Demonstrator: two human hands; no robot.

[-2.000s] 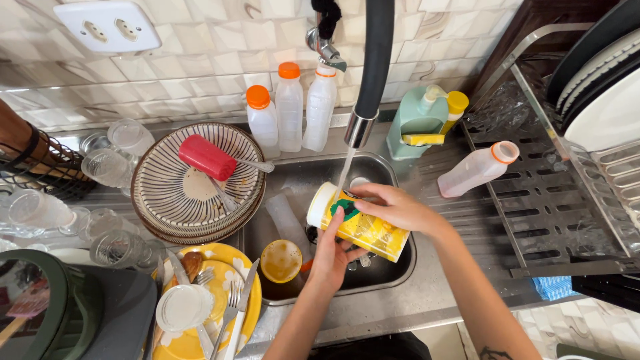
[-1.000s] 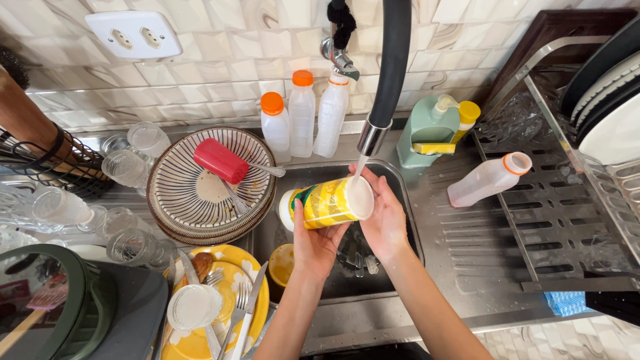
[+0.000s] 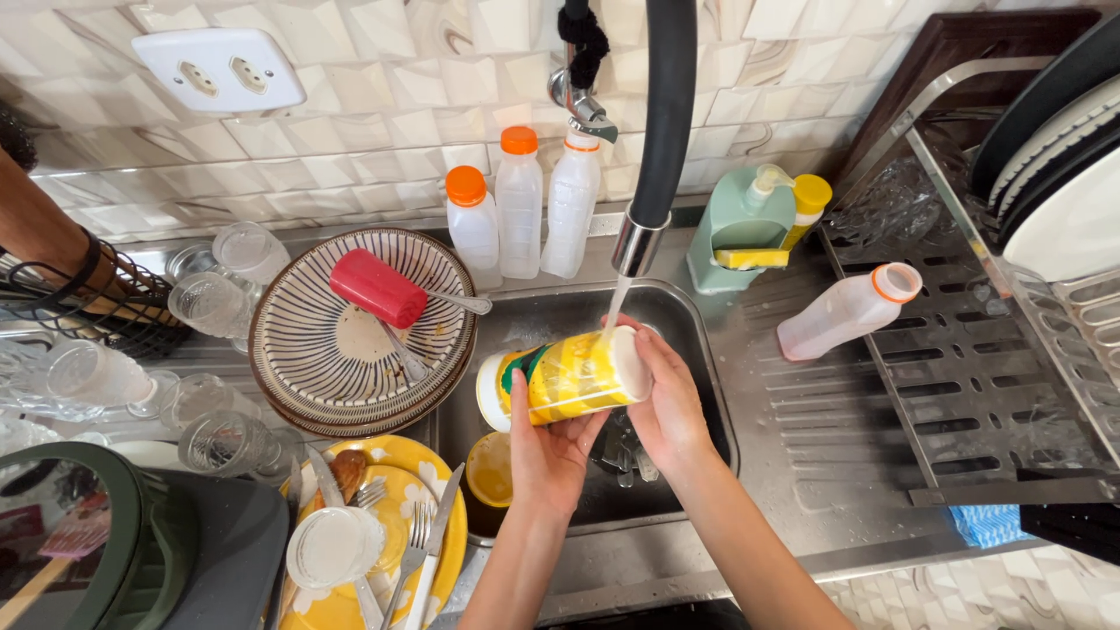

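A yellow plastic canister [image 3: 569, 376] with a white rim and a green patch lies sideways between my hands, over the steel sink [image 3: 722, 437]. My left hand [image 3: 556, 451] holds it from below, thumb up its near side. My right hand [image 3: 669, 398] grips its right end. Water runs onto the canister from the black flexible faucet [image 3: 643, 241]. A yellow round container or lid [image 3: 490, 470] sits in the sink's left part, beside my left hand. Beneath my hands, some items in the basin are partly hidden.
Left stand striped plates [image 3: 289, 350] with a red cup [image 3: 378, 287], a yellow plate [image 3: 451, 534] with cutlery, and glasses [image 3: 210, 304]. Bottles [image 3: 521, 206] line the wall. Right are a soap dispenser [image 3: 744, 219], an uncapped bottle [image 3: 840, 315] and a dish rack [image 3: 954, 420].
Two seconds ago the canister's white-rimmed end pointed up and left under the water; it has been turned in my hands, and my right hand has moved to its right end.
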